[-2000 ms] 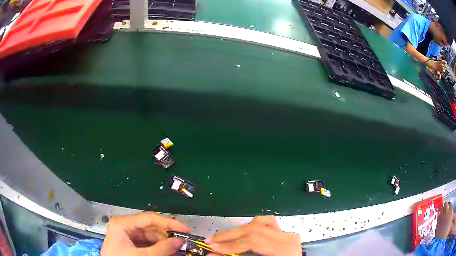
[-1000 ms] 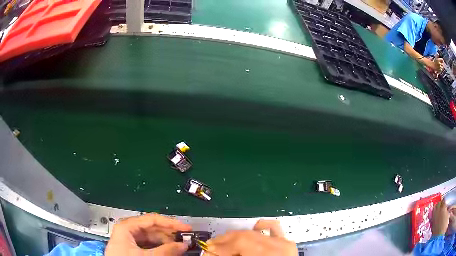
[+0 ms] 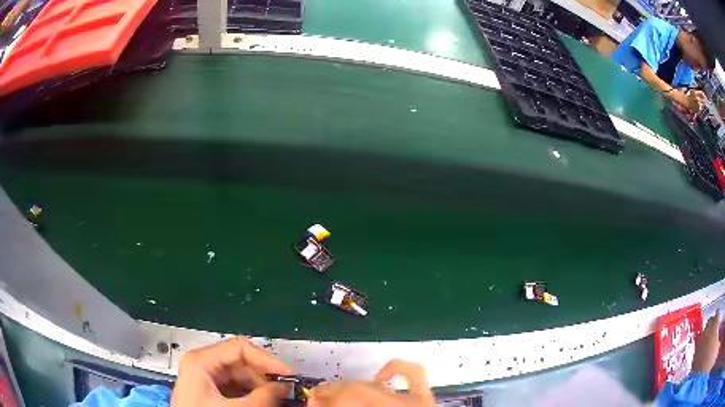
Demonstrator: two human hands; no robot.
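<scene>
A small black electronic unit (image 3: 292,385) is at the bottom edge of the picture, partly covered by fingers. My left hand (image 3: 226,374) holds its left end between thumb and fingers. My right hand (image 3: 370,389) is at the unit's right side, its fingertips closed near a bit of yellow, probably the tip of a thin yellow tool; the rest of it is hidden. A small white piece (image 3: 397,382) shows at the right hand's fingers. Both hands are cut off by the lower edge.
The green conveyor (image 3: 199,175) carries black units (image 3: 347,299) with white and yellow parts. A white rail (image 3: 477,354) borders it. A black tray (image 3: 548,79) lies across the far side, an orange-red tray (image 3: 67,40) upper left, a red parts tray (image 3: 678,350) right. Another person's arm (image 3: 672,94) is upper right.
The units on the belt have moved to the right, and a small unit has come in at the left edge. The yellow tool shows less than before. The left hand still holds the unit.
</scene>
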